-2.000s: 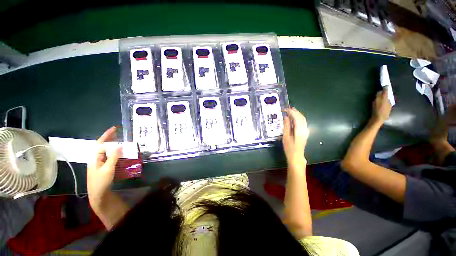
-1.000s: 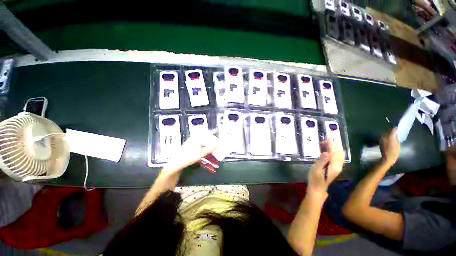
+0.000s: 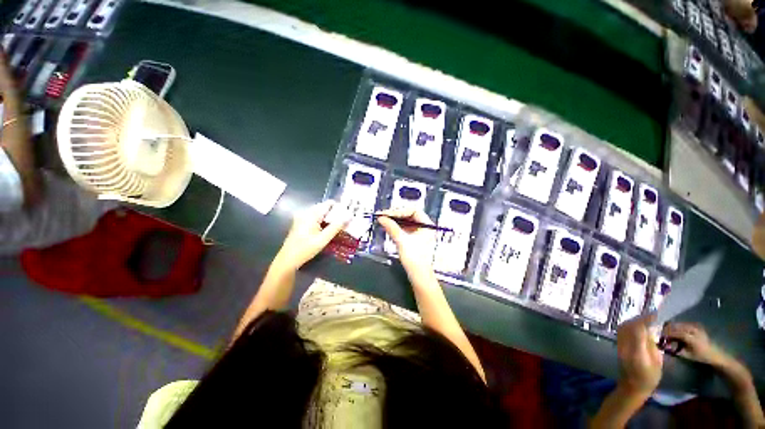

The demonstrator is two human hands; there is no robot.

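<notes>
My left hand (image 3: 308, 237) pinches a small white-and-red sticker sheet (image 3: 342, 245) at the front left of a clear blister tray (image 3: 344, 151). My right hand (image 3: 408, 238) holds a thin dark pointed tool (image 3: 428, 224), with one end near the sheet. The hands are close together over the tray's lower row. White phone cases (image 3: 455, 233) with dark ovals and black print lie in the pockets. Another tray of the same cases overlaps it on the right. My left fingers partly hide the sheet and the lower-left case.
A cream fan (image 3: 126, 144) with a cable stands at left, a mobile phone (image 3: 154, 77) behind it. A white paper strip (image 3: 238, 173) lies right of the fan. At right, a neighbour's hands (image 3: 642, 359) hold white paper (image 3: 689, 287). Other trays lie top left; an arm shows at far left.
The view has turned, and the trays now extend toward the lower right. My right hand has come over beside my left hand, which is at the lower-left case. The neighbour's second hand now shows.
</notes>
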